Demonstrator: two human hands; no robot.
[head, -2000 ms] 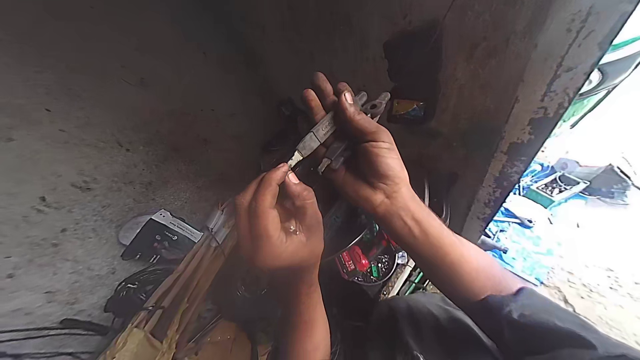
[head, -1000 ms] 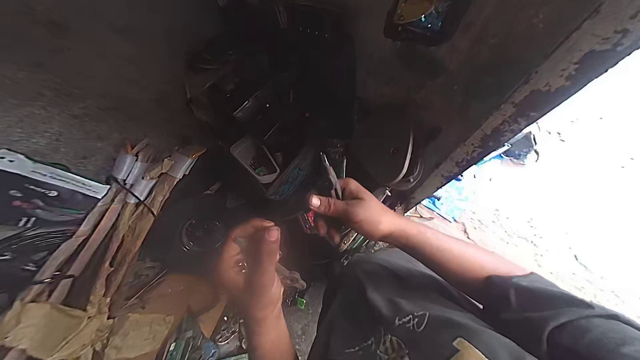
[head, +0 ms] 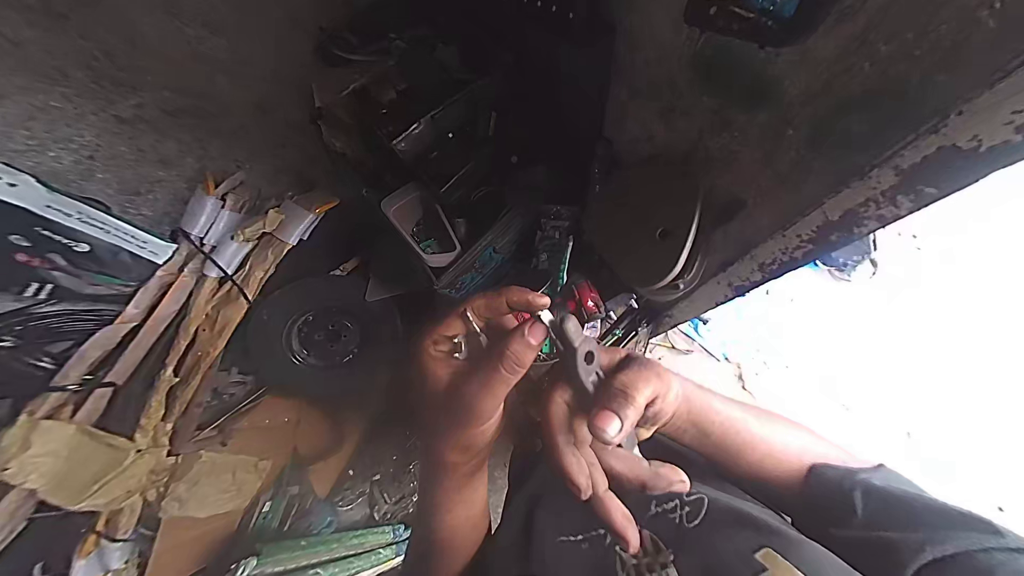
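Note:
My left hand (head: 488,360) pinches a small pale piece (head: 546,318) between thumb and forefinger. Small metal bits (head: 462,340) lie against its curled fingers. My right hand (head: 624,416) holds metal pliers (head: 586,352) by the pivot area, thumb on top. The jaws point up and left, close beside the pale piece; whether they touch it, I cannot tell. Below my right fingers a ridged metal part (head: 646,556) shows, partly hidden. Behind the hands lie a red object (head: 584,300) and mixed small parts.
Paper-wrapped bundles (head: 168,352) lie at left, near a dark round wheel-like object (head: 324,336). A pale-rimmed container (head: 424,226) stands beyond my hands. A metal edge with peeling paint (head: 864,196) runs along the right. Green strips (head: 328,552) lie at the bottom, beside cardboard (head: 192,544).
My hands, apart one second ago, are now close together, with the plier jaws beside my left fingertips. Two seconds ago my right hand held a grey tool with its tip at my left fingers.

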